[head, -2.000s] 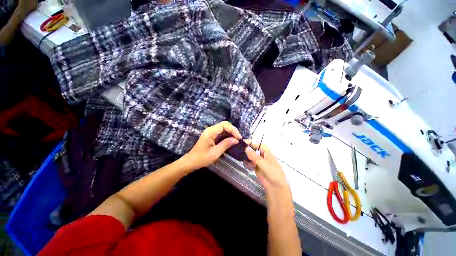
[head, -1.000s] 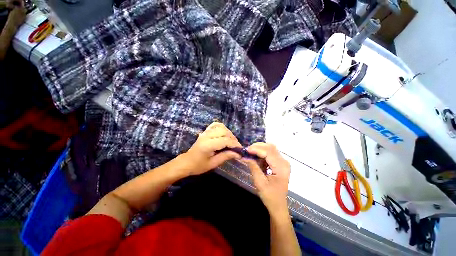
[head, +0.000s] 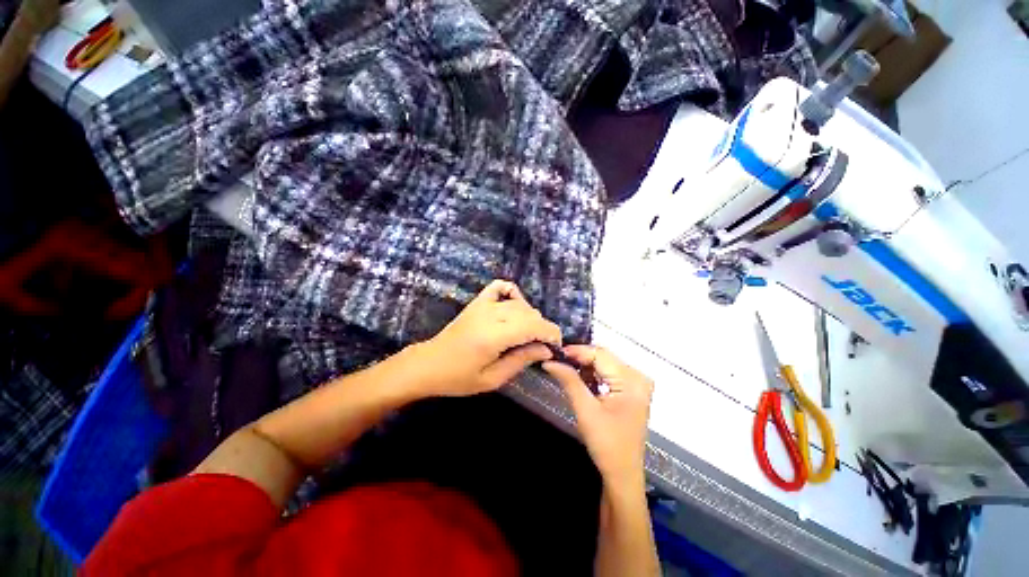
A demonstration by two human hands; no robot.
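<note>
The plaid jacket shell (head: 418,225) lies bunched on the white table, left of the sewing machine. My left hand (head: 491,344) pinches a small dark folded corner (head: 560,356) of the cloth at the table's front edge. My right hand (head: 609,400) holds the same corner from the right, fingertips close to those of my left hand. A small pale shiny spot shows at my right fingers; I cannot tell what it is. Most of the corner is hidden by the fingers. Dark smooth lining (head: 615,147) shows behind the shell.
The white machine head (head: 779,186) stands right of the jacket. Red-and-yellow-handled scissors (head: 790,417) and a thin silver tool (head: 823,358) lie on the table, with small black pieces (head: 891,490) to their right. A blue bin (head: 102,451) with dark cloth is at lower left.
Two seconds ago the fingertips were farther apart, with a thin thing at my right fingers; now they are close together on the dark corner. In the last second the hands have barely moved.
</note>
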